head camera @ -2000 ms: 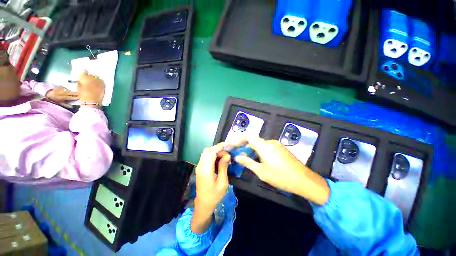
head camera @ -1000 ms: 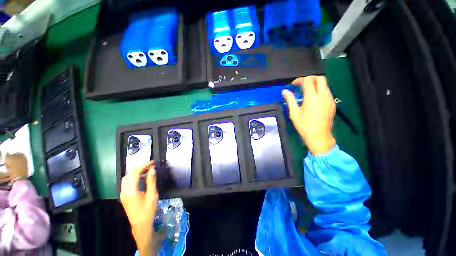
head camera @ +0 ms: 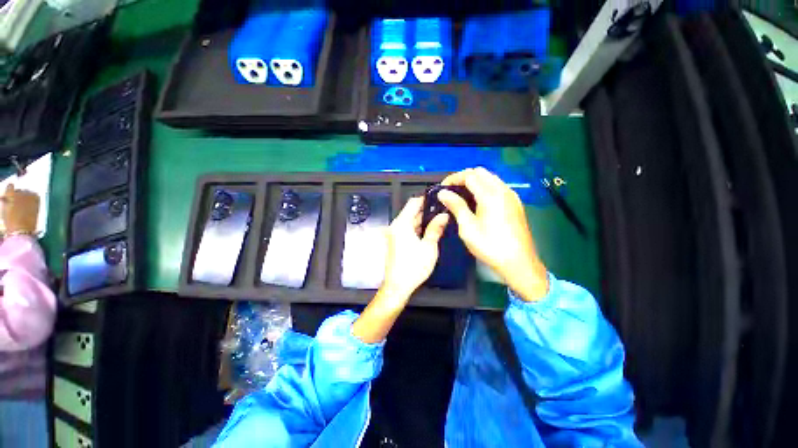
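Note:
The foam tray (head camera: 319, 293) holds several phones, back up. Three silver-blue phones (head camera: 223, 241) lie in the left pockets, with round dark lens areas at their far ends. The rightmost phone (head camera: 451, 261) looks dark and is partly covered by my hands. My left hand (head camera: 411, 249) and my right hand (head camera: 492, 223) meet over this pocket's far end. Their fingertips are together at a dark round piece (head camera: 432, 201), at the camera area. Whether they pinch a loose piece or press on the phone is hidden.
Parts trays (head camera: 262, 114) with blue stacked die-cuts (head camera: 289, 44) stand behind. Blue film (head camera: 376, 160) and a thin black tool (head camera: 567, 210) lie on the green bench. A clear bag (head camera: 254, 350) hangs at the front edge. Tall black foam stacks (head camera: 652, 219) stand right; a pink-sleeved person (head camera: 26, 289) is left.
My left hand has moved right from the leftmost phone, and my right hand has moved left from the blue film. They now meet over the rightmost phone, which looks darker. The view has shifted slightly.

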